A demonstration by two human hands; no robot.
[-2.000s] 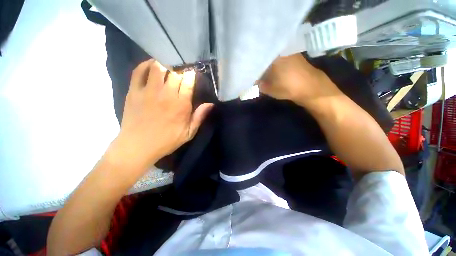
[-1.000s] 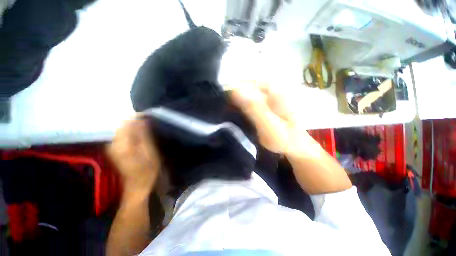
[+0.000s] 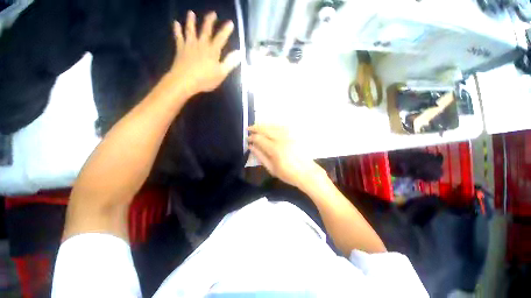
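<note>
A dark garment panel lies over the white table in front of me and hangs over its front edge. A thin white stripe runs nearly straight along its right edge. My left hand lies flat on the panel with fingers spread, holding nothing. My right hand is lower, at the striped edge, its fingertips touching it; whether they pinch the cloth is not clear. The sewing machine is at the top, overexposed, and its needle is not discernible.
Gold-handled scissors lie right of the machine. A small open brown box with dark bits is beside them. More dark cloth is at the far left. Red crates stand below the table edge. The white table extends right.
The dark cloth has gone from bunched between my hands to spread out, its stripe now straight. My left hand has moved up and forward onto it; my right hand has moved slightly down and left.
</note>
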